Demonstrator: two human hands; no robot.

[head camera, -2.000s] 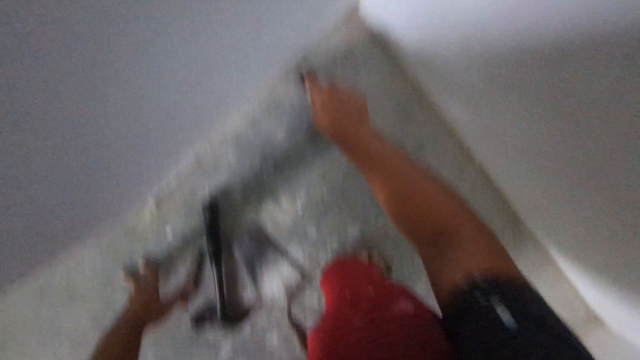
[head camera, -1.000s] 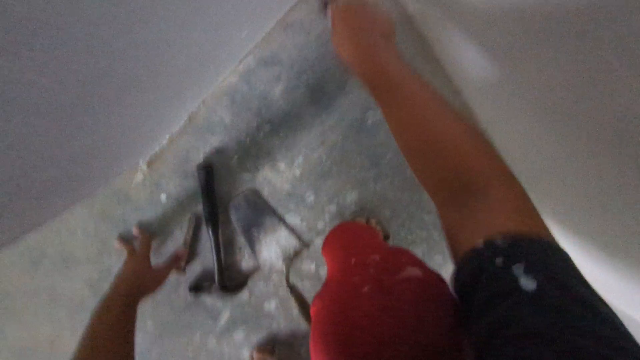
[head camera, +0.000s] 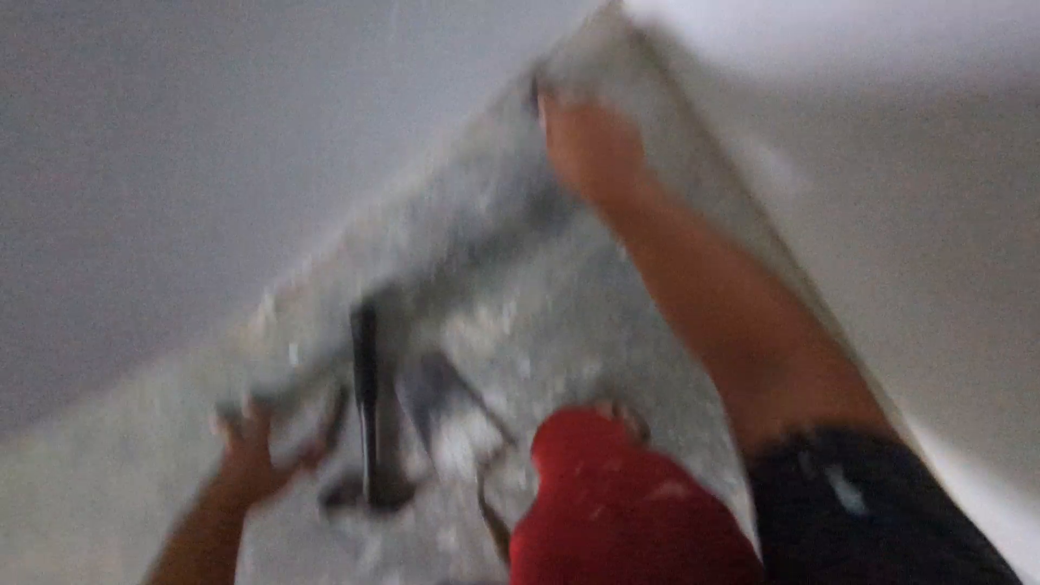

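Blur softens the whole head view. My right hand (head camera: 593, 146) is stretched out near the corner, closed around a small dark object (head camera: 536, 96) beside the foot of the left wall; its kind is unclear. At lower left, my left hand (head camera: 256, 463) rests near the floor with its fingers spread. Just right of it lies a short dark object (head camera: 335, 416), close to the thumb; I cannot tell whether they touch. A hammer (head camera: 367, 398) with a dark handle stands or lies beside it, head toward me. Farther right is a flat grey blade-like tool (head camera: 431, 398).
Two pale walls, one at left (head camera: 203, 162) and one at right (head camera: 910, 219), meet beyond the dusty, speckled floor (head camera: 561, 317). My knee in red cloth (head camera: 617, 504) is at bottom centre, with part of a foot (head camera: 626, 418) beside it.
My right hand, at the top near the corner one second ago, is now back along the foot of the left wall. My left hand stays spread beside the tools.
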